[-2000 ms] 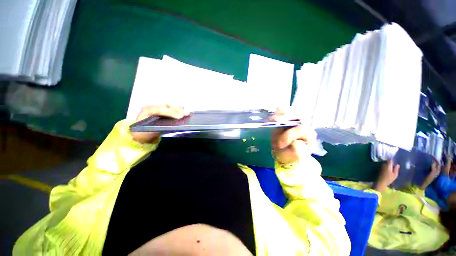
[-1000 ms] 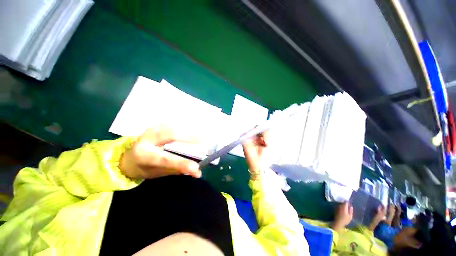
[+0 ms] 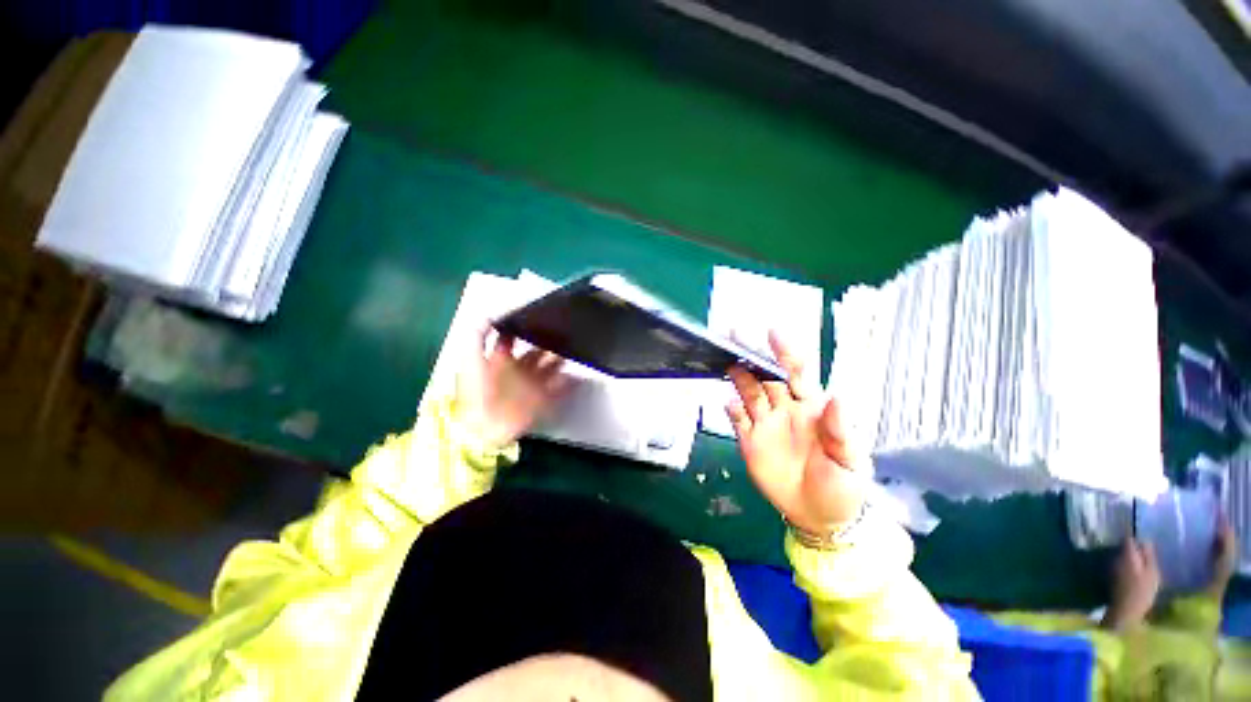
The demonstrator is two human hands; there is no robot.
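Observation:
A thin tablet (image 3: pixel 617 333) with a dark face and a light edge is tilted above flat white sleeves (image 3: pixel 624 416) on the green bench. My left hand (image 3: pixel 515 388) grips its left corner, with the fingers at its lower edge. My right hand (image 3: pixel 799 446) is at its right corner, palm up, the fingertips touching the edge. A small white sheet (image 3: pixel 768 316) lies behind my right hand. The far side of the tablet is hidden.
A tall row of white sleeves (image 3: pixel 995 350) stands at right. Another white stack (image 3: pixel 192 172) is at far left. Tiny yellowish bits (image 3: pixel 713 477) lie near the bench edge. A blue bin (image 3: pixel 1015 658) is at lower right. Another person's hands (image 3: pixel 1136 583) hold a tablet at far right.
The tablet has turned from nearly edge-on to showing its dark face. My left hand has moved to its left corner; my right hand has opened its palm upward. The camera view has shifted.

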